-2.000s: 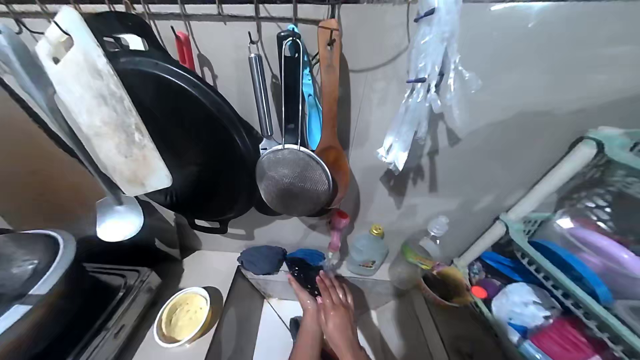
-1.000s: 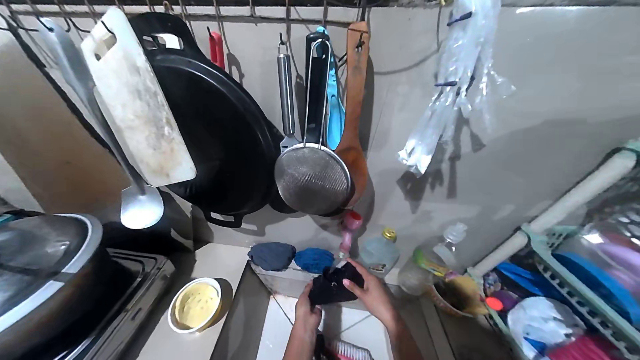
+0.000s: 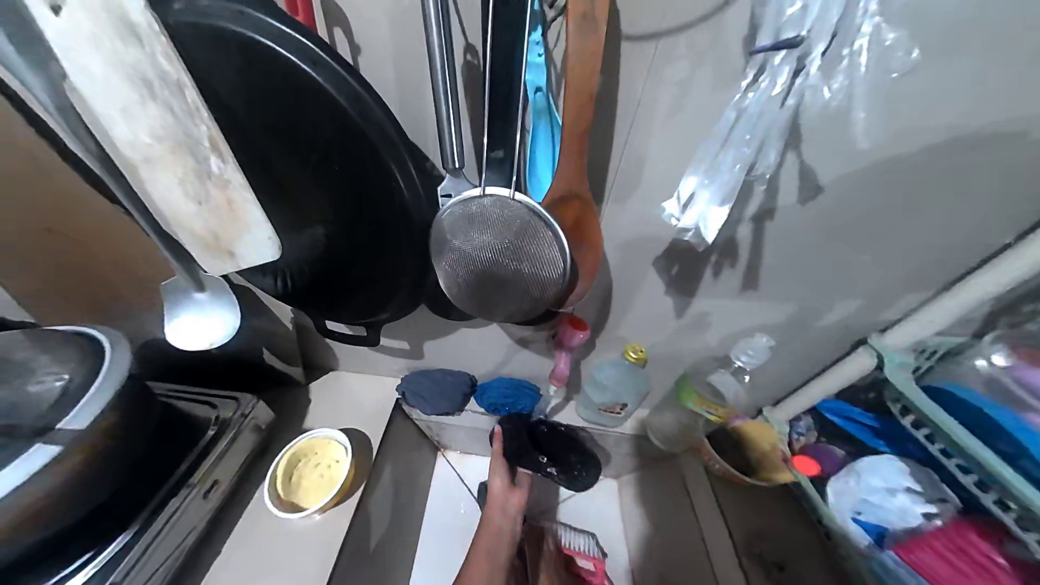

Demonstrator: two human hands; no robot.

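Note:
My left hand (image 3: 508,491) holds a wet black slipper or shoe (image 3: 565,455) above the white-tiled basin, thumb along its left side. Low in the view, my right hand (image 3: 546,559) is blurred and partly cut off beside a scrub brush (image 3: 583,552) with white bristles and a pinkish-red body; whether it grips the brush is unclear. On the ledge behind the slipper lie a dark grey-blue cloth (image 3: 437,391) and a bright blue cloth or scrubber (image 3: 508,396). Next to them stand a pink-topped brush or bottle (image 3: 566,357) and a clear bottle with a yellow cap (image 3: 615,388).
Left of the basin are a round tub of yellow contents (image 3: 310,473) and a stove (image 3: 211,431) with a pot (image 3: 61,406). A strainer (image 3: 500,256), pan (image 3: 325,162) and ladle (image 3: 201,313) hang above. At right are a plastic bottle (image 3: 699,402), small container (image 3: 735,455) and green rack (image 3: 959,431).
Both hands were on the black item a second ago; now my left hand alone holds it, and my right hand has moved down beside the brush.

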